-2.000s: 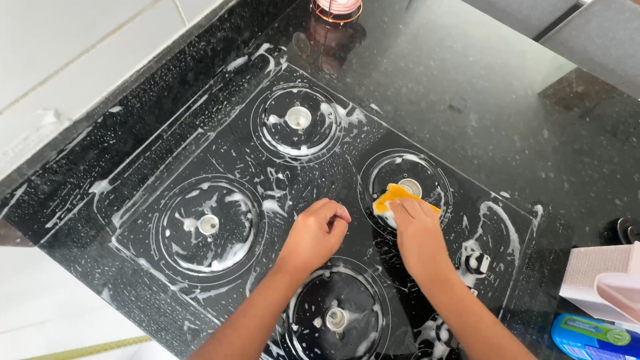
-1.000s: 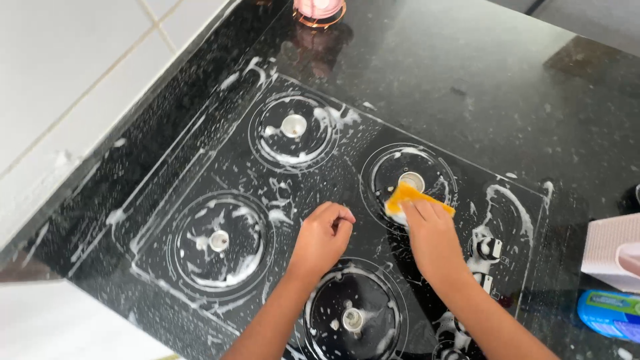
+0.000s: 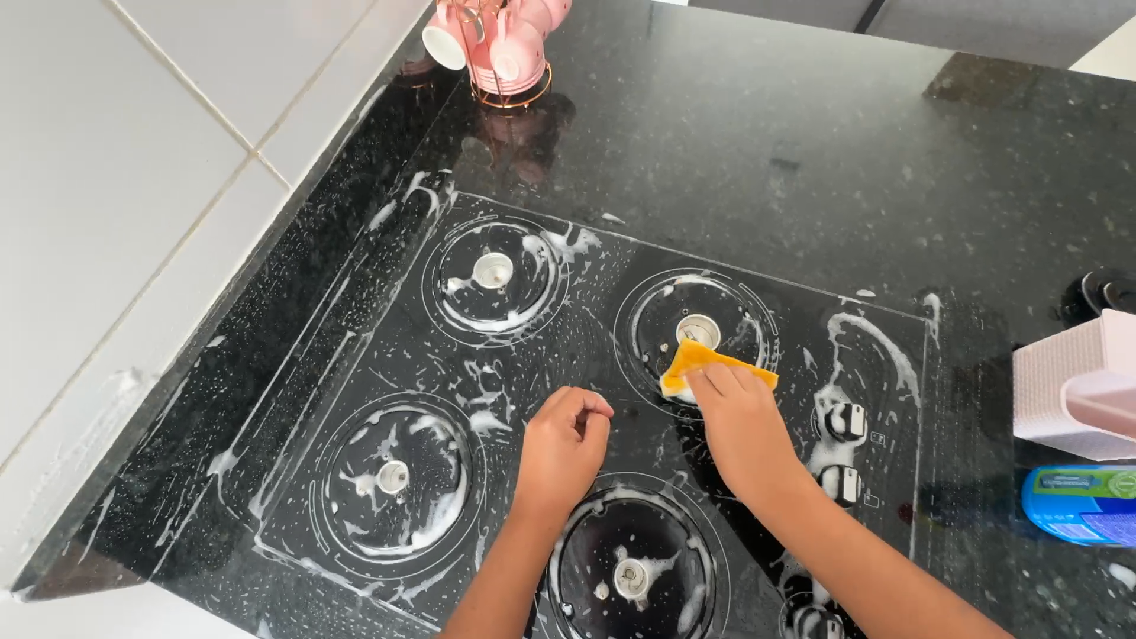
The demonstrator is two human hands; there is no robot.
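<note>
My right hand (image 3: 741, 417) holds a yellow sponge cloth (image 3: 701, 362) against the near side of the upper right burner (image 3: 698, 332) of a black glass cooktop (image 3: 639, 266). My left hand (image 3: 568, 439) is loosely curled over the middle of the cooktop, with nothing seen in it; its palm is hidden. White suds lie in streaks around the upper left burner (image 3: 493, 271), the lower left burner (image 3: 392, 477) and the lower burner (image 3: 631, 579). More suds surround the control knobs (image 3: 846, 422) on the right.
Pink cups (image 3: 517, 49) hang on a copper wire rack at the back of the dark stone counter (image 3: 674, 115). A pale pink plastic container (image 3: 1056, 382) and a blue bottle with a green label (image 3: 1069, 504) are at the right edge. A tiled wall (image 3: 115, 177) borders the left.
The yellow cloth stays in my right hand at the upper right burner, with only small shifts. My left hand remains curled near the middle. The view has turned slightly, showing more of the cups.
</note>
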